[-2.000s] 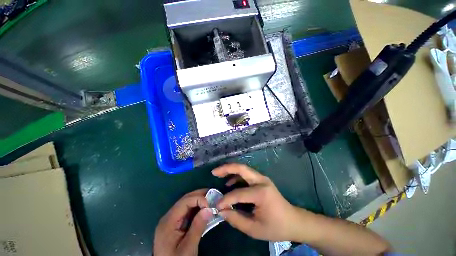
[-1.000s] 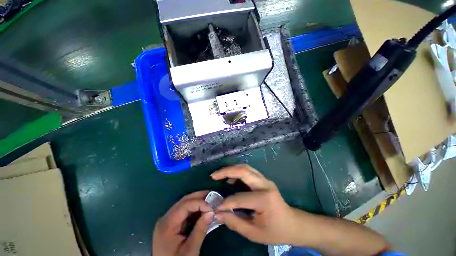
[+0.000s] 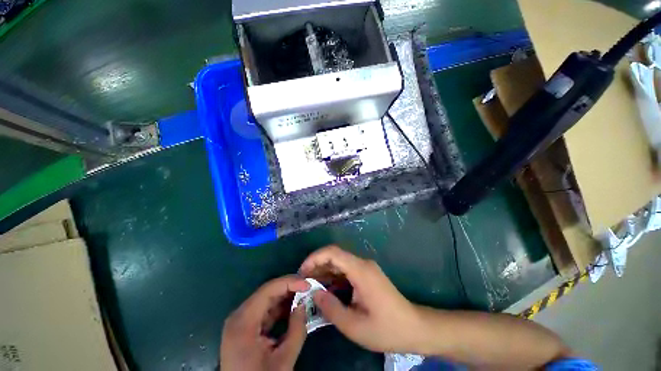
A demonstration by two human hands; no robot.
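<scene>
A white ear piece of a headband (image 3: 313, 310) is held between my two hands over the dark green bench top at the bottom centre. Small dark details show inside it; much of it is hidden by my fingers. My left hand (image 3: 264, 322) grips its left side with thumb and fingers. My right hand (image 3: 359, 301) holds its right side, the thumb on its face and the index finger curled near its upper tip. Whether a small part is between the fingers cannot be told.
The screw feeder (image 3: 326, 98) stands on a speckled pad (image 3: 348, 206) beyond my hands, beside a blue tray (image 3: 221, 156) with small screws. A black electric screwdriver (image 3: 533, 134) hangs at right before cardboard (image 3: 616, 145) and white headbands. Cardboard sheets (image 3: 51, 304) lie at left.
My right index finger, earlier extended away from the ear, has curled in to its upper edge. The ear piece is turned, with more of its inner face showing. The view has shifted slightly.
</scene>
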